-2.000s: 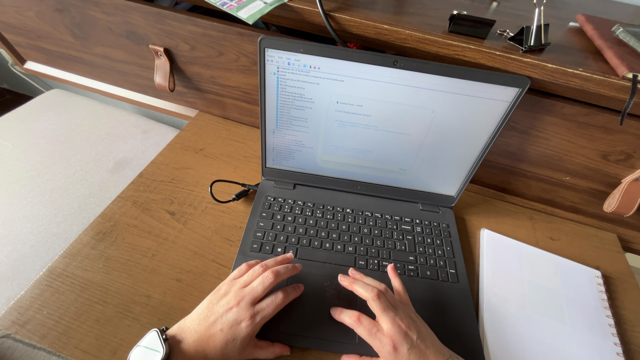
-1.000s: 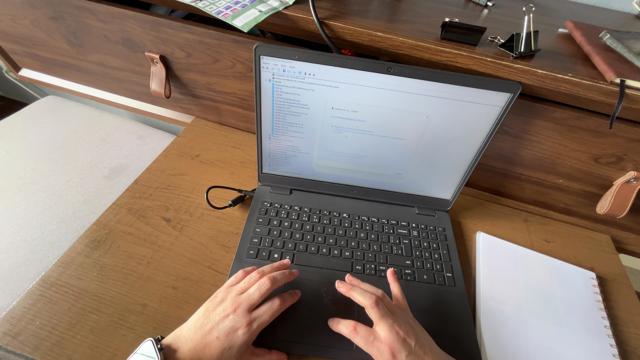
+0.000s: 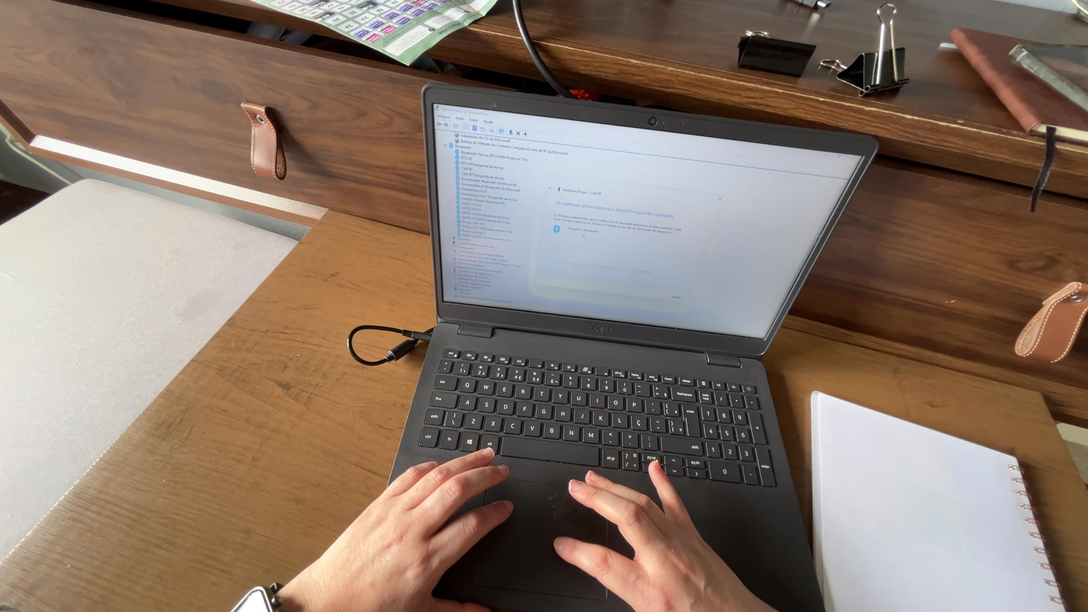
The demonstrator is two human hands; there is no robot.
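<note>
A black Dell laptop (image 3: 595, 408) lies open on the wooden desk, its lit screen (image 3: 629, 221) showing a list and a small window with writing. My left hand (image 3: 416, 527) rests on the palm rest at the left of the touchpad (image 3: 544, 544), fingertips just below the space bar, holding nothing. Over the right part of the touchpad is my right hand (image 3: 646, 535), fingers spread and empty, one fingertip near the arrow keys. A watch (image 3: 257, 598) is on my left wrist. A short black cable (image 3: 387, 344) loops out beside the laptop's left hinge.
A white spiral notebook (image 3: 926, 510) lies right of the laptop. Behind stands a raised shelf (image 3: 646, 51) with binder clips (image 3: 875, 68), a brown leather-like notebook (image 3: 1003, 76) and a printed sheet (image 3: 391, 25). Leather pulls (image 3: 265, 142) hang on the drawer fronts. At left is a light grey surface (image 3: 110, 314).
</note>
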